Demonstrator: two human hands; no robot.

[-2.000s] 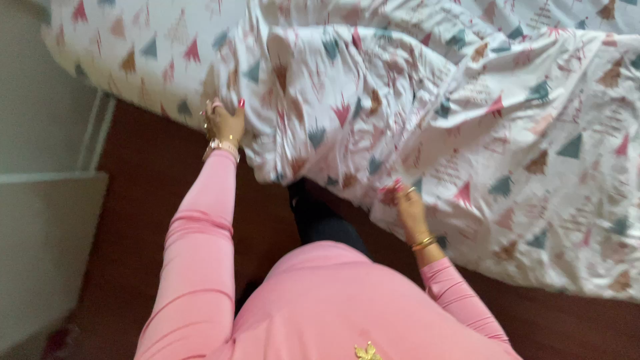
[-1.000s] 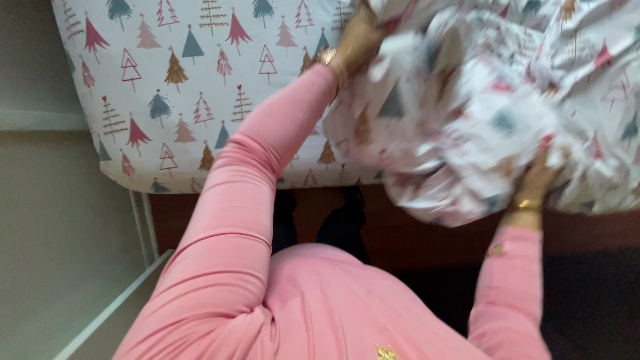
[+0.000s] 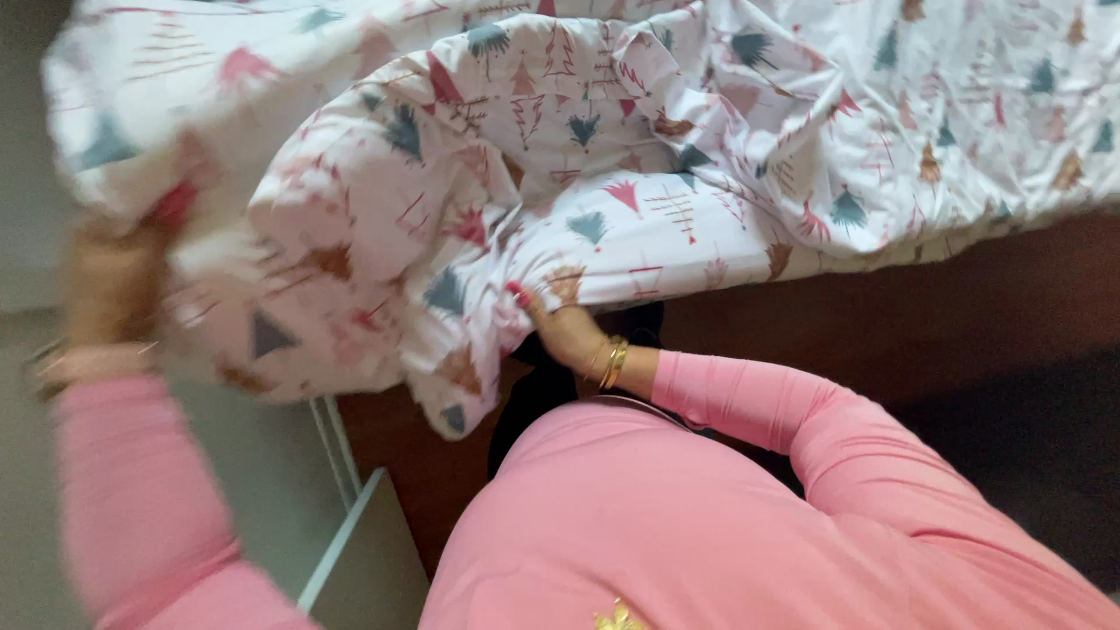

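A white cover (image 3: 332, 219) printed with pink, grey and brown trees lies bunched over the bed, its near-left part lifted and draping past the edge. My left hand (image 3: 122, 271), blurred, grips that cover at the far left. Near the bed's front edge, my right hand (image 3: 564, 332) pinches a gathered fold of the same fabric between thumb and fingers. A smooth stretch of matching tree-print sheet (image 3: 691, 236) shows on the mattress beside the right hand. Pink sleeves cover both arms, and gold bangles (image 3: 615, 363) circle the right wrist.
At the left stand a pale wall (image 3: 236, 472) and a white-edged panel (image 3: 367, 551). Dark reddish-brown floor (image 3: 831, 324) runs along the bed's near side, with a dark area (image 3: 1015, 437) at the right. My dark-clothed legs are close against the bed edge.
My left hand has swung out to the far left with the cover, which now spreads over the left end of the bed where bare sheet showed one second ago. My right hand has moved left too.
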